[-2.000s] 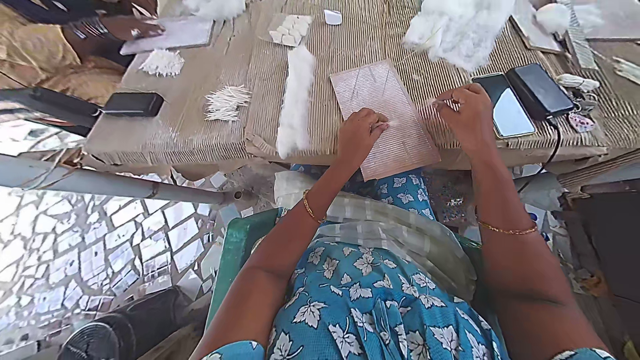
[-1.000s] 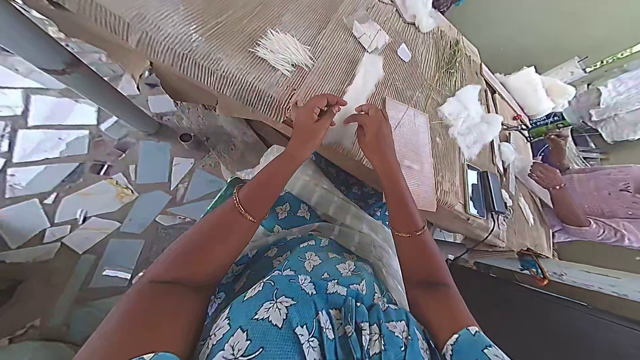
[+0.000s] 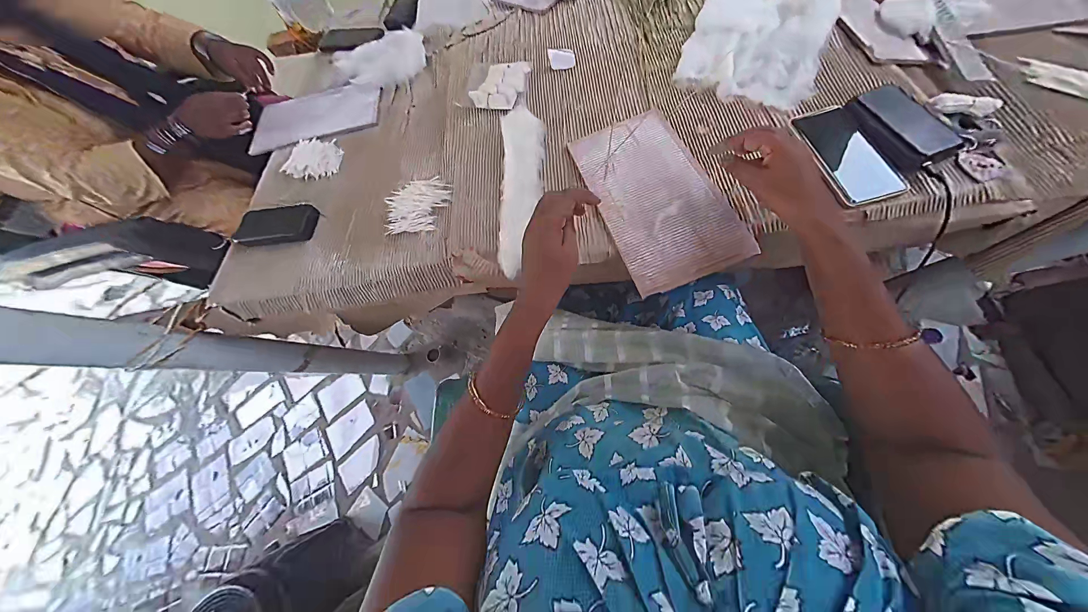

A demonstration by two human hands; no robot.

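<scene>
A pale pink ribbed board [image 3: 667,204] lies tilted at the table's near edge, its lower corner over my lap. My left hand [image 3: 554,234] is at its left edge, thumb and fingertips close together; whether anything is between them is too small to tell. My right hand [image 3: 778,170] hovers past the board's right side, fingers curled, and its grip is unclear. Left of my left hand runs a long strip of white cotton [image 3: 521,183]. Further left lies a pile of thin white cotton wicks [image 3: 416,205]. White cotton pieces [image 3: 500,85] rest above the strip.
Right of my right hand lie a smartphone [image 3: 850,157], a dark case [image 3: 908,126] and a cable. Fluffy cotton [image 3: 756,51] sits behind the board. Across the table's left end, another person's hands [image 3: 217,106] are near a second board [image 3: 316,119]. A black case [image 3: 276,225] lies at the left edge.
My hands were close together over the cotton strip a second ago; now they are apart, on either side of the pink board. The view has swung strongly.
</scene>
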